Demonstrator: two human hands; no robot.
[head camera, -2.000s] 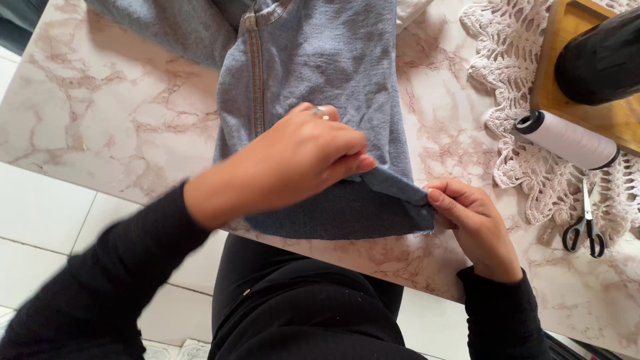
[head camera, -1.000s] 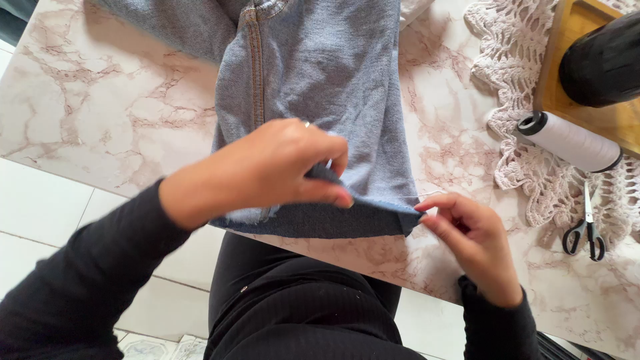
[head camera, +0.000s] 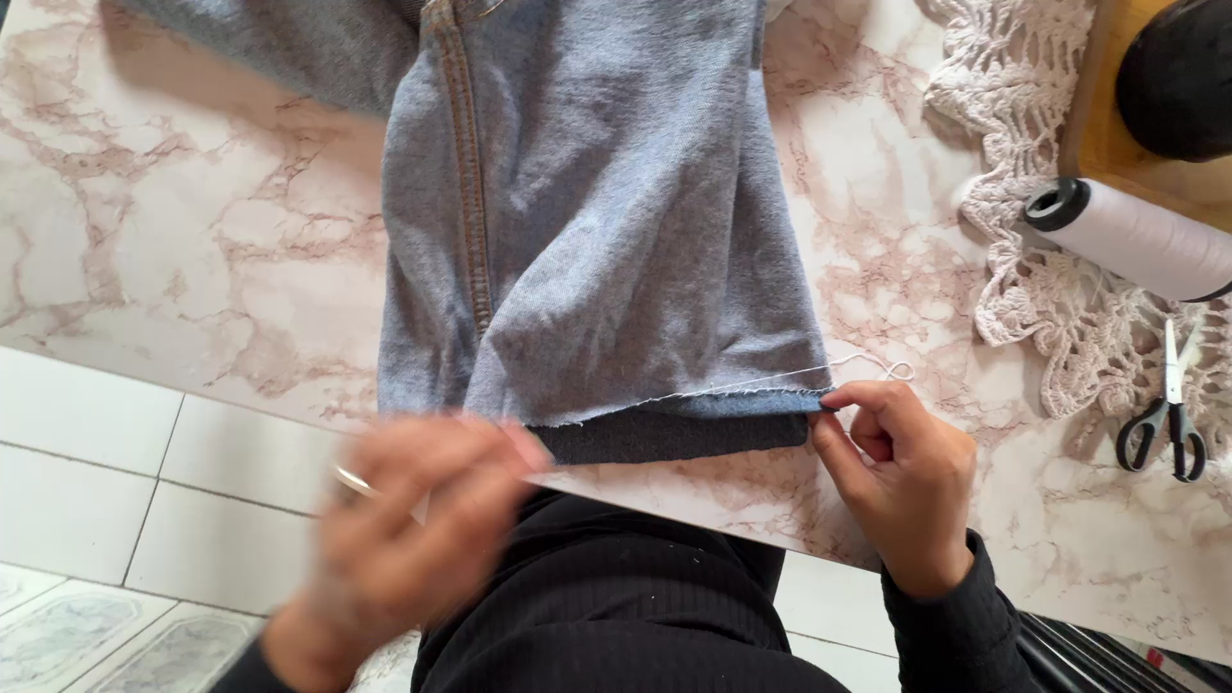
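Observation:
An inside-out denim garment, with orange stitching along a seam, lies on the marbled table. Its frayed lower edge is folded up near the right corner. My right hand pinches that folded corner of the denim hem between thumb and fingers. A thin white thread runs along the fold and loops just above my right fingers. My left hand, blurred and wearing a ring, is at the lower left corner of the hem; whether its fingers grip the cloth cannot be told. No needle can be made out.
On the right, a large spool of white thread lies on a crocheted lace cloth. Small scissors with black handles lie below it. A wooden tray holds a black object. The table's front edge runs beside my lap.
My left hand has moved left and down, off the middle of the hem. The hem, earlier lifted between both hands, now lies flatter with the thread visible. My right hand stays at the corner.

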